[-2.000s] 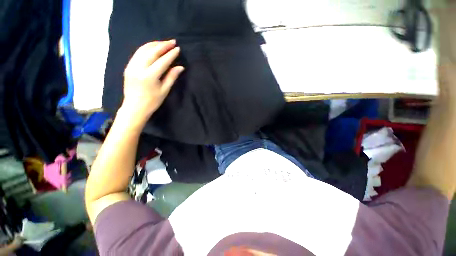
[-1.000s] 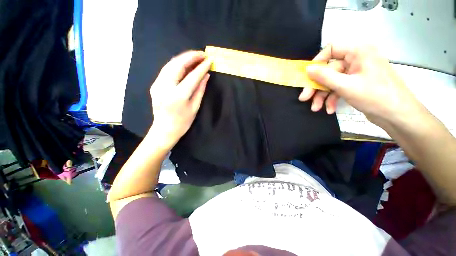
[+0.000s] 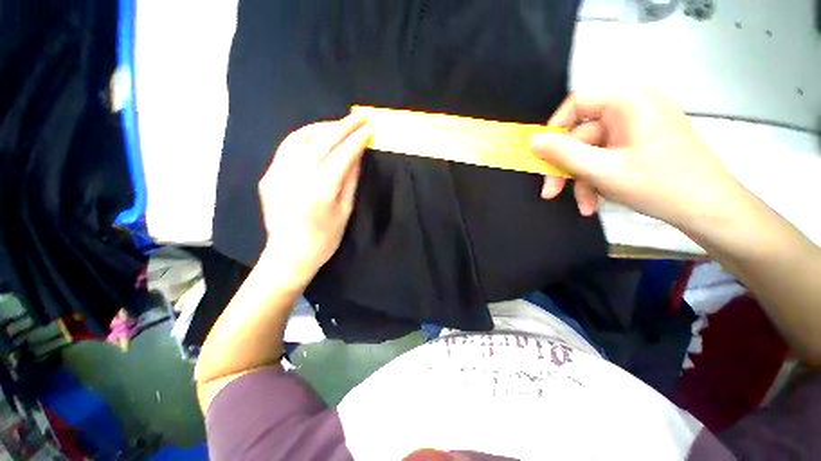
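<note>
A black garment [image 3: 297, 72] lies over the white table and hangs over its front edge towards my lap, with folds and a seam near its middle. A yellow strip [image 3: 450, 137] lies across it, tilted slightly down to the right. My left hand [image 3: 311, 185] rests on the cloth with its fingertips at the strip's left end. My right hand [image 3: 612, 153] grips the strip's right end between thumb and fingers. Whether the right hand holds anything else cannot be told.
The pale machine bed [image 3: 702, 67] with small metal parts is at the upper right. A wooden table edge [image 3: 653, 253] runs below it. Black cloth [image 3: 58, 153] hangs at the left beside a blue edge [image 3: 131, 135]. A dark red cloth or bin [image 3: 734, 369] is at the lower right.
Two seconds ago no strip showed and my right hand was out of view. Since one second ago the strip and both hands sit slightly lower and further left in view, the grip unchanged.
</note>
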